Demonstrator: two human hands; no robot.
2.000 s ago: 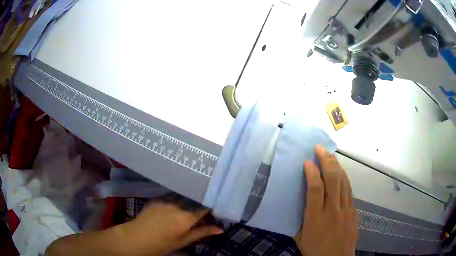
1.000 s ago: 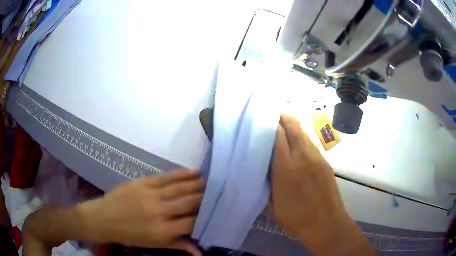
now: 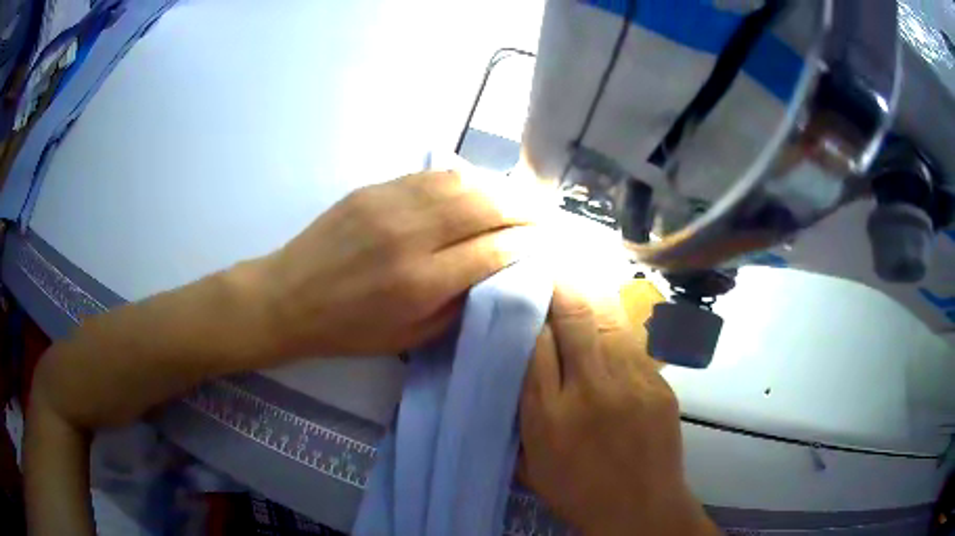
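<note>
The light blue garment piece (image 3: 476, 387) lies in long folds from the needle area down over the table's front edge. My left hand (image 3: 393, 262) lies on its upper left part, fingers reaching toward the needle. My right hand (image 3: 597, 408) holds its right edge, fingertips close to the needle area. The white sewing machine head (image 3: 670, 115) stands just above and right of my fingers. The presser foot and needle are lost in lamp glare and behind my fingers. The dark knurled knob (image 3: 684, 333) is right of my right fingers.
More light blue strips (image 3: 52, 126) lie at the far left of the table. The grey front edge with its white ruler (image 3: 283, 431) curves below my left forearm. A yellow label (image 3: 641, 302) is partly hidden behind the knob. Plaid cloth shows at the bottom.
The blue piece has moved up toward the needle. My left hand has come from the front edge onto the piece beside the needle. The machine head appears larger and nearer.
</note>
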